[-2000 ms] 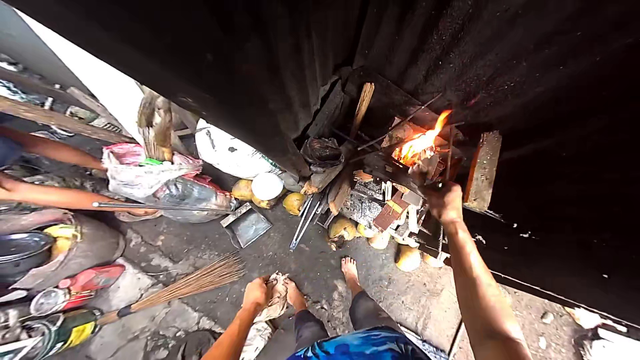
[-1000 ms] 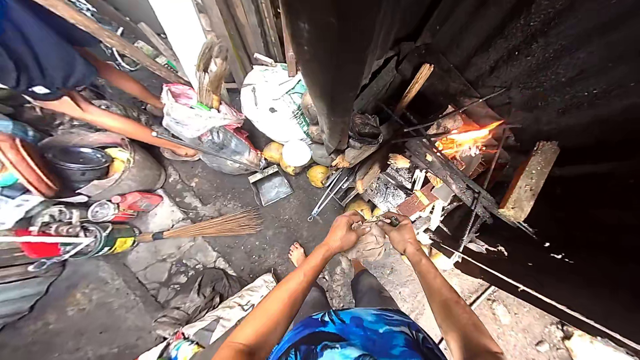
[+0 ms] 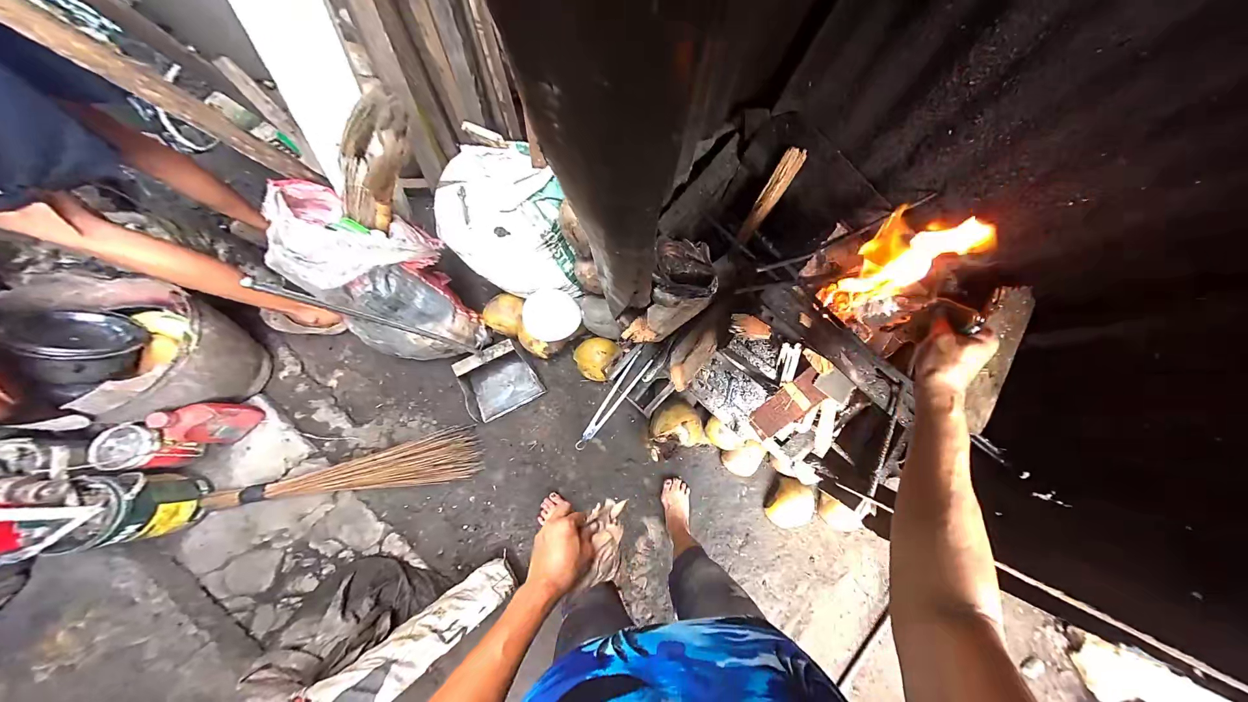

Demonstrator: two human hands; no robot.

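Note:
My left hand (image 3: 561, 554) grips a crumpled, dirty cloth (image 3: 603, 541) low in front of my legs. Out at the right, my right hand (image 3: 954, 359) is closed on a small dark object (image 3: 973, 328) beside the fire; what it is cannot be told. Flames (image 3: 907, 263) rise from wood on a raised hearth with metal bars, just left of and beyond that hand. A thick wooden block (image 3: 1004, 356) lies to the right of the fire. Wood scraps (image 3: 785, 405) and ash lie on the near left side of the hearth.
Coconuts (image 3: 678, 424) lie below the hearth. Metal tongs (image 3: 616, 395), a dustpan (image 3: 499, 380) and a stick broom (image 3: 380, 468) are on the cracked floor. Another person's legs (image 3: 146, 258) are at the left, near plastic bags (image 3: 341, 253). A dark post (image 3: 614, 146) stands left of the fire.
My hands were together at the cloth one second ago. Since then my right hand has moved out to the fire, while the left has kept the cloth. The flames look larger.

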